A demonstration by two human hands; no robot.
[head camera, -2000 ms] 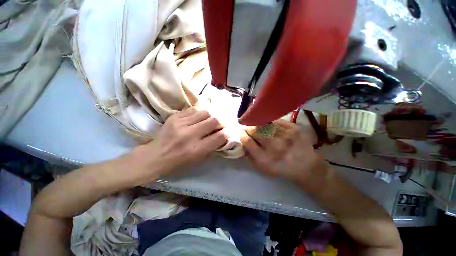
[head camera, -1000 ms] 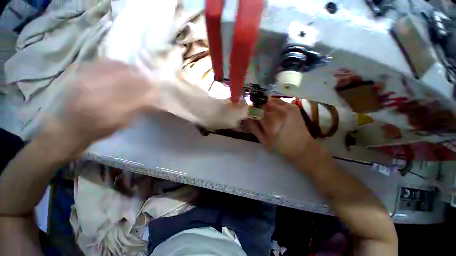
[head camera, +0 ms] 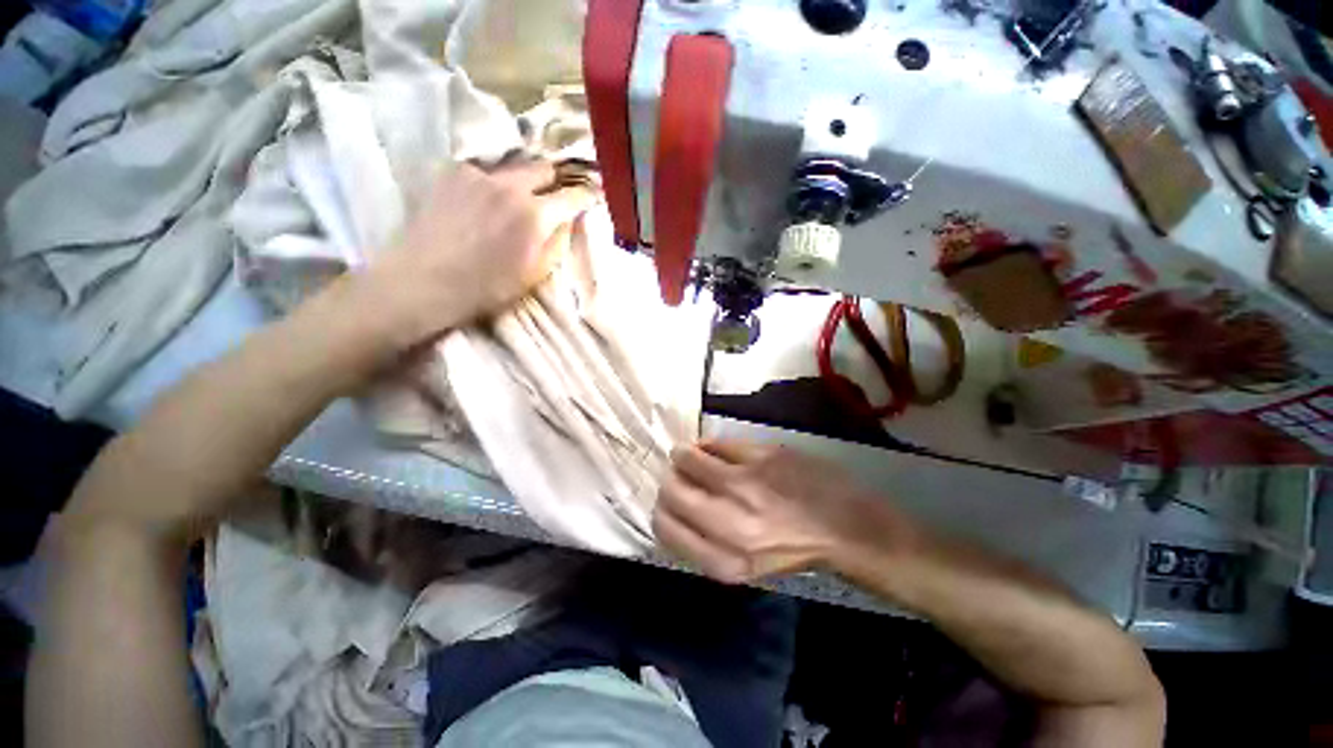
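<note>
A beige garment piece (head camera: 548, 387) lies gathered in folds left of and below the needle area. My left hand (head camera: 497, 241) lies on its upper part beside the red guard bar (head camera: 690, 161), fingers bent into the cloth. My right hand (head camera: 746, 512) pinches its right edge near the table's front edge. The presser foot and needle area (head camera: 731, 300) is small and dark; the cloth's right edge lies just beside it. The white sewing machine head (head camera: 950, 139) stands at the right with a cream tension dial (head camera: 809, 249).
More beige cloth (head camera: 161, 176) is heaped at the upper left and some hangs on the lap (head camera: 322, 643). Red and brown scissor loops (head camera: 892, 358) lie under the machine arm. The speckled table edge (head camera: 395, 490) runs across the front.
My left hand has moved from the far left onto the cloth near the guard. My right hand has moved down from the needle to the cloth's lower right edge. The cloth now spreads toward the table edge.
</note>
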